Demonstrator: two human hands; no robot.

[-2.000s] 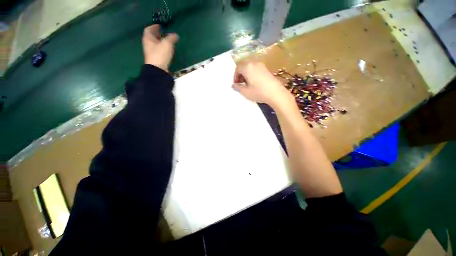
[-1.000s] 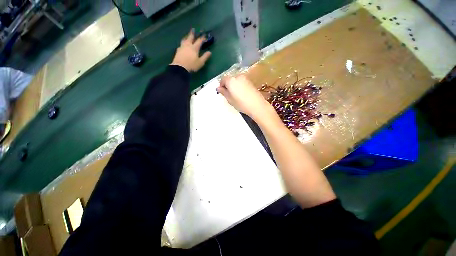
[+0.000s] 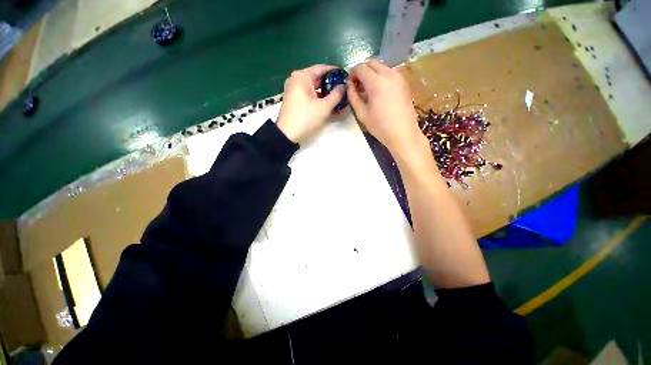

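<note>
My left hand (image 3: 307, 103) holds a round dark-blue unit (image 3: 333, 83) between thumb and fingers, above the far edge of the white work board (image 3: 328, 207). My right hand (image 3: 375, 93) is at the right side of the unit with its fingertips bent together against or very near it. Whether the right fingertips pinch a small part is hidden. The pile of red and black wired components (image 3: 457, 142) lies on the cardboard to the right of the board, beside my right forearm.
The green conveyor belt (image 3: 235, 64) runs beyond the bench and carries two blue units (image 3: 165, 32) at left. A pale metal upright (image 3: 402, 32) stands ahead. Small black bits (image 3: 228, 116) line the bench edge. A blue bin (image 3: 549, 222) is below right, a yellow-and-black pad (image 3: 78, 280) at left.
My left hand has come back from over the belt with a blue unit in it. It now meets my right hand at the board's far edge. The view has shifted.
</note>
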